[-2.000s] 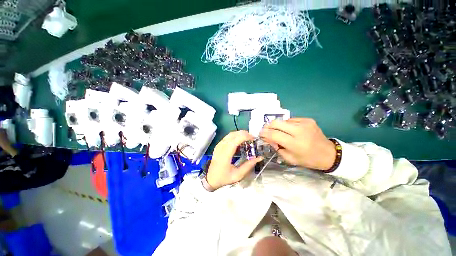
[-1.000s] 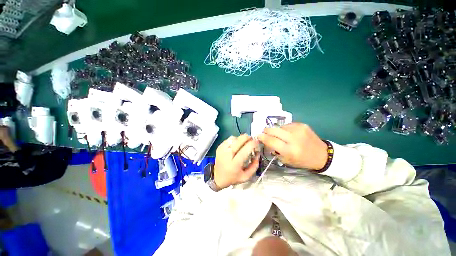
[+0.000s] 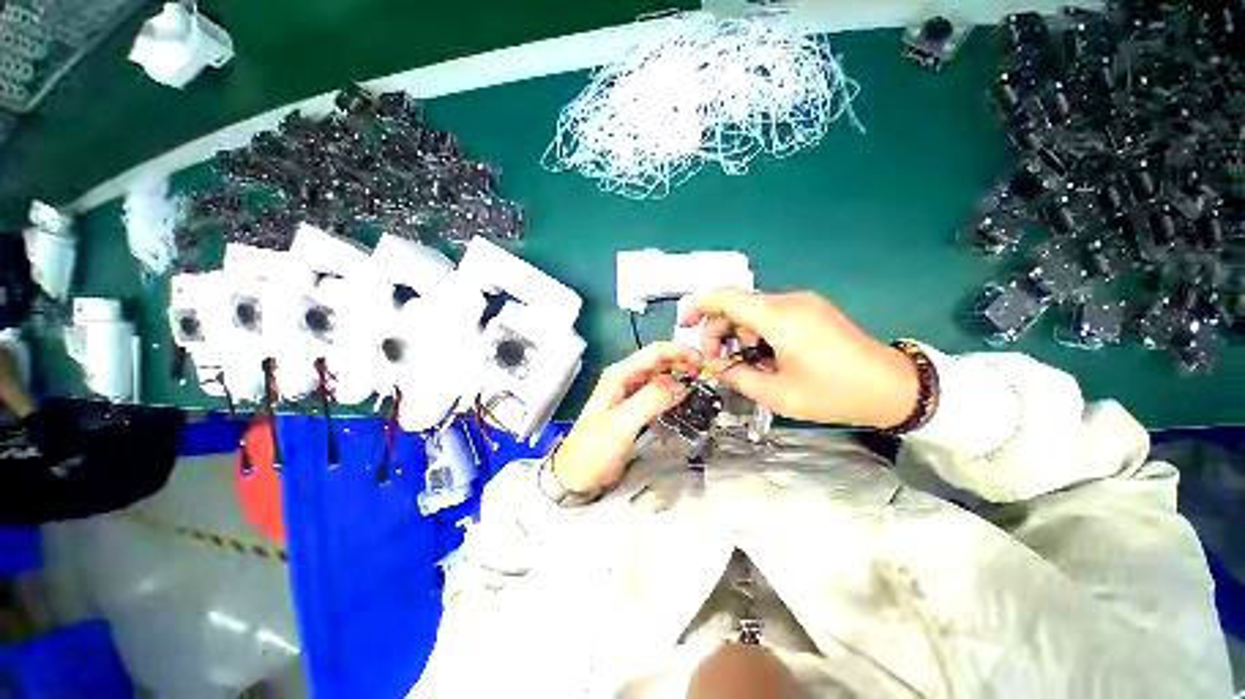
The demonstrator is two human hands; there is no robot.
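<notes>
My left hand (image 3: 621, 410) holds a small dark camera module (image 3: 692, 412) between thumb and fingers, low in front of my body. My right hand (image 3: 819, 358) is just to its right, fingers bent, with a small dark part and thin wires at its fingertips. I cannot tell exactly what that part is. A white camera housing (image 3: 683, 275) lies on the green bench behind my hands. Its lower part is mostly hidden by my right hand, and a black wire hangs at its left.
White housings with round lenses (image 3: 396, 341) stand in a row at the left, wires over the edge. Dark module heaps lie at left (image 3: 358, 171) and right (image 3: 1133, 178). A white strand tangle (image 3: 703, 98) lies at the back. A blue bin (image 3: 362, 574) is below left.
My right hand has moved up, over the housing's lower part. The dark module in my left hand shows more. The pale strand that hung below my fingers no longer shows there.
</notes>
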